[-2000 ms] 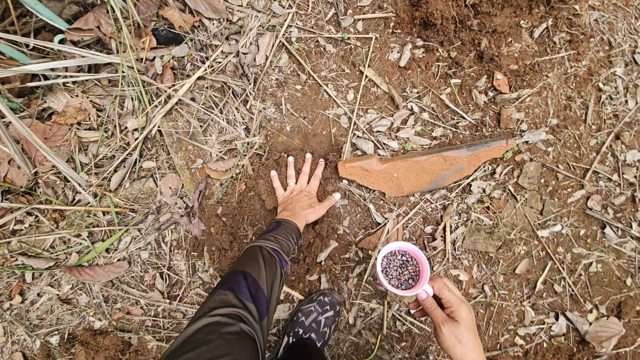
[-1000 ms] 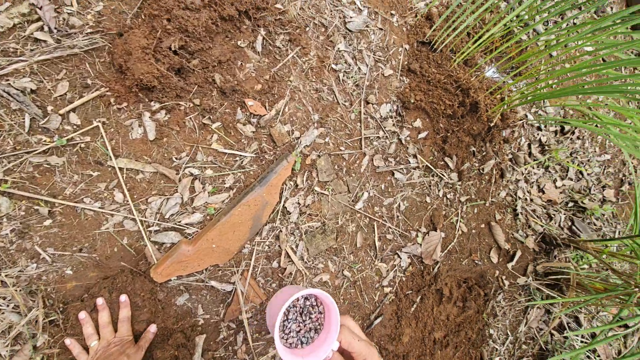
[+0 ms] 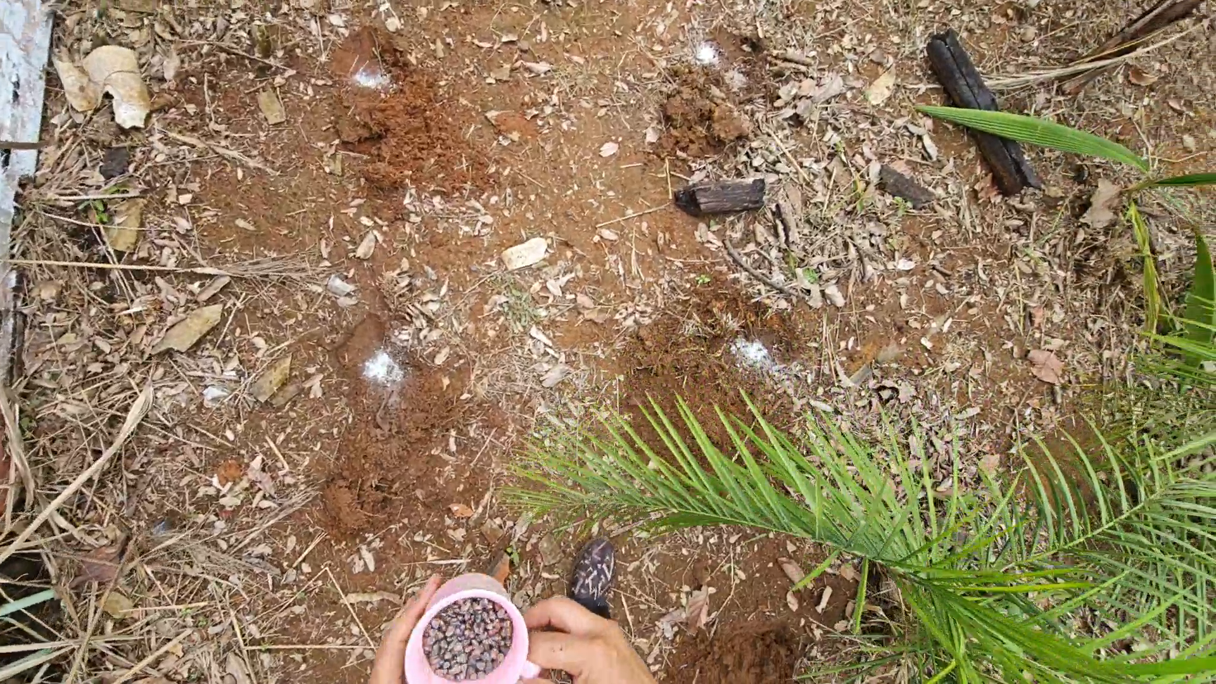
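Observation:
A pink cup [image 3: 516, 655] filled with dark speckled seeds [image 3: 467, 638] is held upright at the bottom of the view. My right hand [image 3: 587, 644] grips it at the handle side. My left hand [image 3: 404, 635] lies against the cup's left side, its fingers mostly hidden, partly cut off by the frame's lower edge. Ahead on the reddish soil are patches of white powder or granules: one at left [image 3: 383, 368], one at right [image 3: 752, 355], and others farther off [image 3: 371, 79], [image 3: 706, 54]. Each lies beside loosened earth.
A green palm frond [image 3: 760, 503] spreads over the lower right. Charred wood pieces lie at the upper right, one short [image 3: 720, 197] and one long [image 3: 983, 114]. A patterned boot [image 3: 593, 575] stands just beyond my right hand. Dry grass and a pale board [image 3: 21, 85] line the left side.
My left hand has come from the soil to the cup's side. The cup stays in my right hand. The view has moved to ground with white patches.

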